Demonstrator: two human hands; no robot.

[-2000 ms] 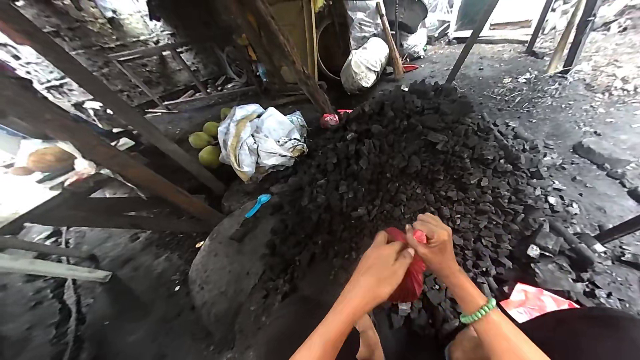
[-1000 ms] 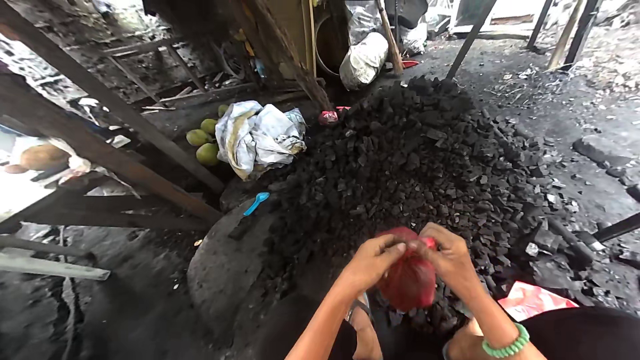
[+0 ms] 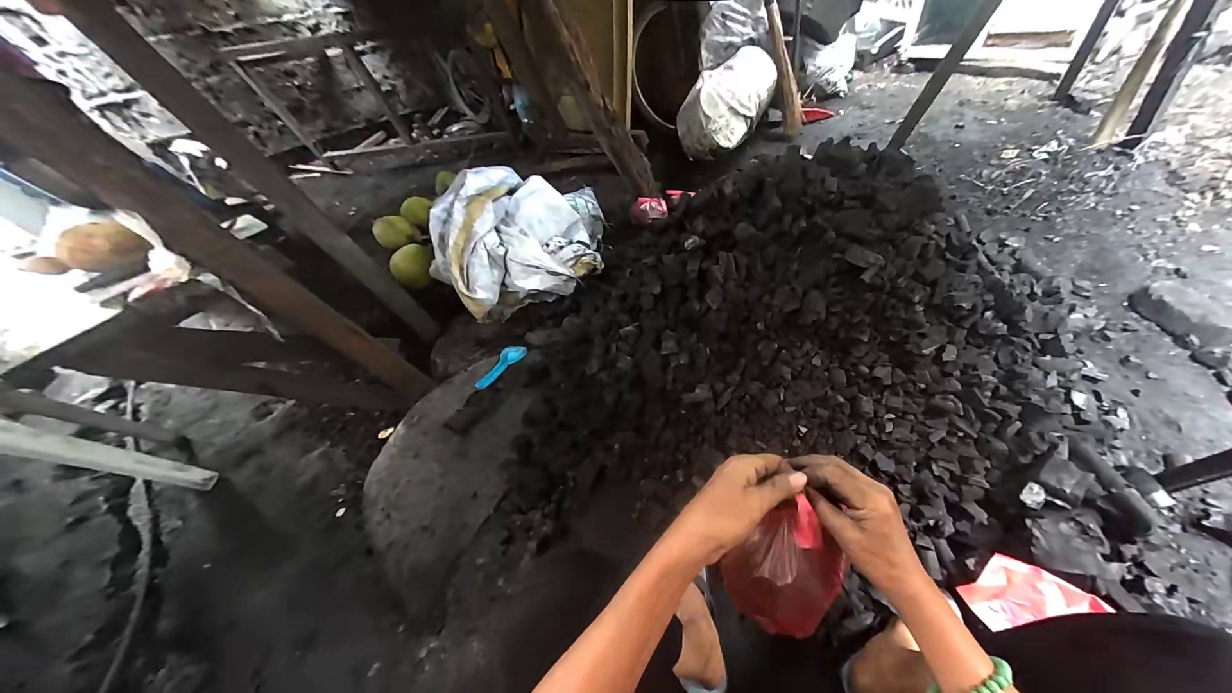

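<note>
A filled red plastic bag [image 3: 784, 577] hangs between my feet, its contents dark through the thin film. My left hand [image 3: 746, 500] pinches the gathered neck of the bag from the left. From the right, my right hand [image 3: 857, 510] grips the neck too, with a red flap of plastic between the two hands. A green beaded bracelet is on my right wrist. Beyond my hands spreads a big heap of charcoal pieces [image 3: 808, 298]. To the right of my right forearm lies a flat red and white plastic bag [image 3: 1030, 589].
A blue plastic scoop [image 3: 500, 368] lies on a large grey stone [image 3: 423, 491] left of the heap. Behind it are a crumpled white sack [image 3: 515, 231] and several green fruits [image 3: 412, 265]. Wooden beams [image 3: 221, 255] cross at left. A small red bag [image 3: 648, 210] sits by a post.
The bag's full body hangs lower beneath my hands than two seconds ago, when it was mostly hidden behind them. My hands have stayed at its neck, with the fingers shifted closer together.
</note>
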